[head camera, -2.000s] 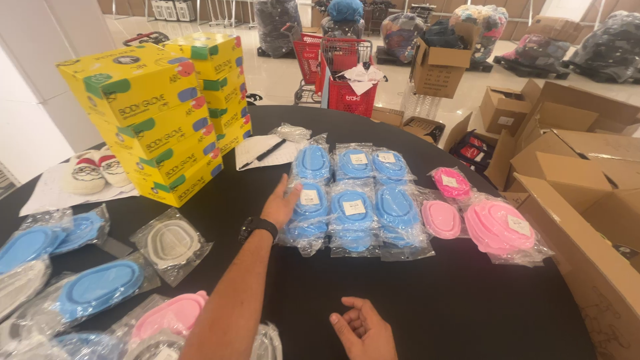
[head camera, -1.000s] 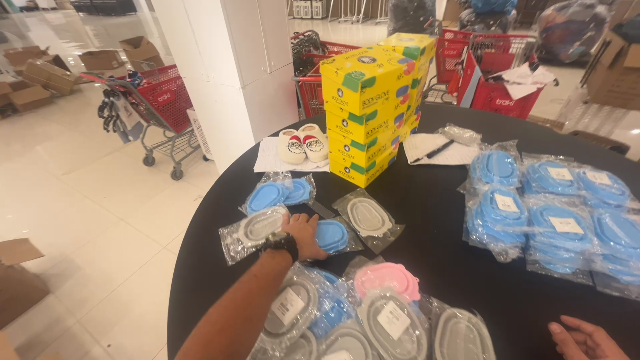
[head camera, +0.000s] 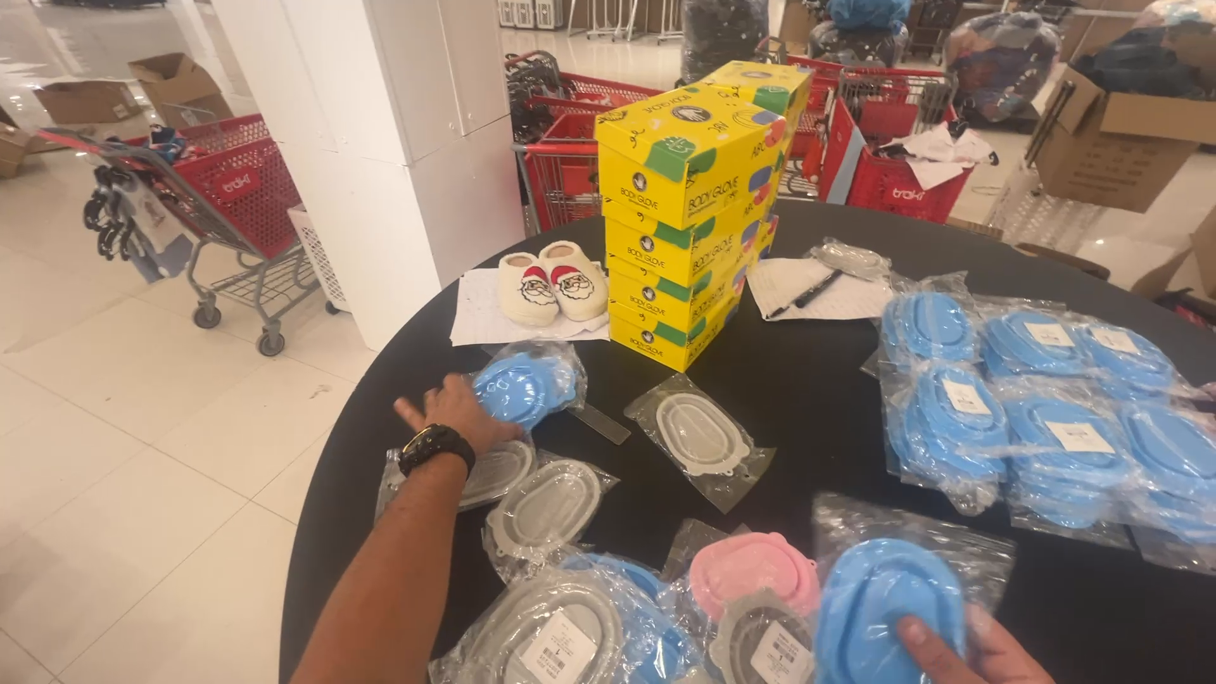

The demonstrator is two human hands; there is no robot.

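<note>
My left hand (head camera: 465,418), with a black watch on the wrist, touches a bagged blue oval plastic item (head camera: 522,388) at the table's left; whether its fingers grip it is unclear. In my right hand (head camera: 969,651), at the bottom right, is another blue oval item (head camera: 888,608) in a clear bag, the thumb on its face. Grey oval items in bags lie below the left hand (head camera: 546,508) and further right (head camera: 701,434). Nearer the front edge are a pink one (head camera: 753,573) and several grey and blue ones. Stacks of bagged blue items (head camera: 959,418) sit at the right.
Yellow shoe boxes (head camera: 665,237) are stacked on the round black table. White slippers (head camera: 554,285) rest on paper left of them; a pen (head camera: 806,293) lies on paper to their right. Beyond stand a white column (head camera: 380,142), red shopping carts (head camera: 233,190) and cardboard boxes (head camera: 1107,142).
My right hand, empty one second ago, now holds a bagged blue item. My left hand has moved to the blue items beside the slippers. The view has swung left since two seconds ago.
</note>
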